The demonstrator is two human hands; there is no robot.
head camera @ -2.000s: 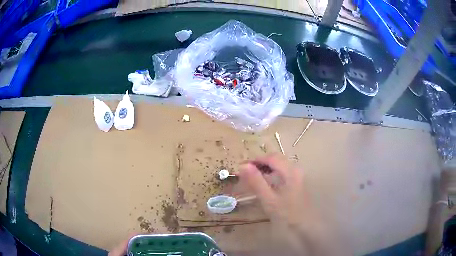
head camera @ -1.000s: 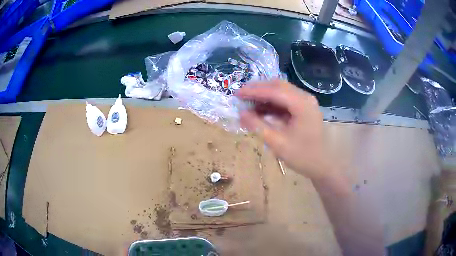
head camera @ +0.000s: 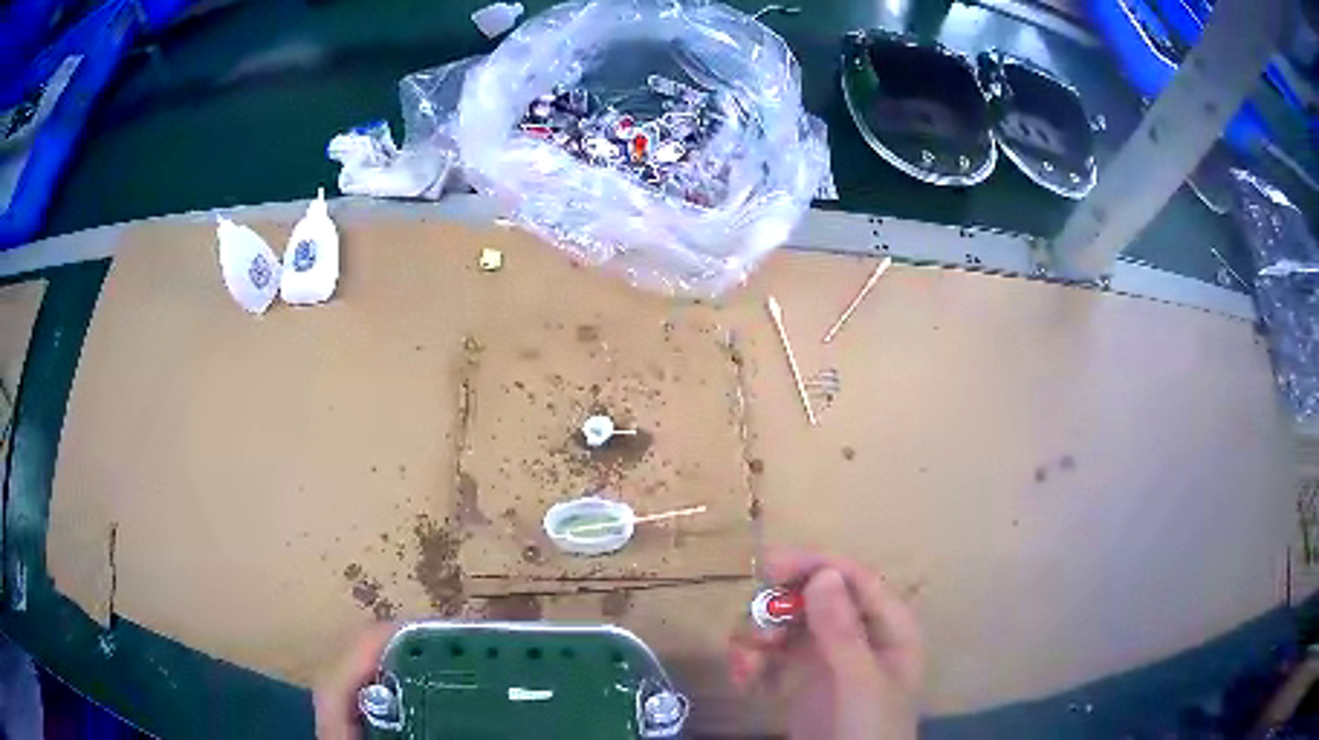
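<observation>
A green car-shaped housing [head camera: 521, 687] with a silver rim is at the bottom edge, partly cut off. Silver round pieces sit at its left and right corners. My left hand [head camera: 347, 680] holds it by its left side; most of the hand is hidden or cut off. My right hand [head camera: 839, 651] is right of the housing, apart from it, pinching a small red and silver lamp piece [head camera: 778, 606] between its fingertips. The glue dish [head camera: 589, 526] lies above the housing with an applicator stick [head camera: 673, 513] resting in it. A white cap [head camera: 598, 429] with a short stem is above the dish.
A clear bag [head camera: 680, 239] of red and silver pieces lies at the back, beside a crumpled white packet [head camera: 388, 162]. Two glue bottles [head camera: 310, 256] are back left. Two cotton swabs [head camera: 793, 362] lie right of the stained cardboard pad [head camera: 694, 557]. Two dark shells [head camera: 921, 109] are back right.
My right hand has moved from the bag down to beside the housing, now with a lamp piece. The housing shows more fully, and the view has tilted down.
</observation>
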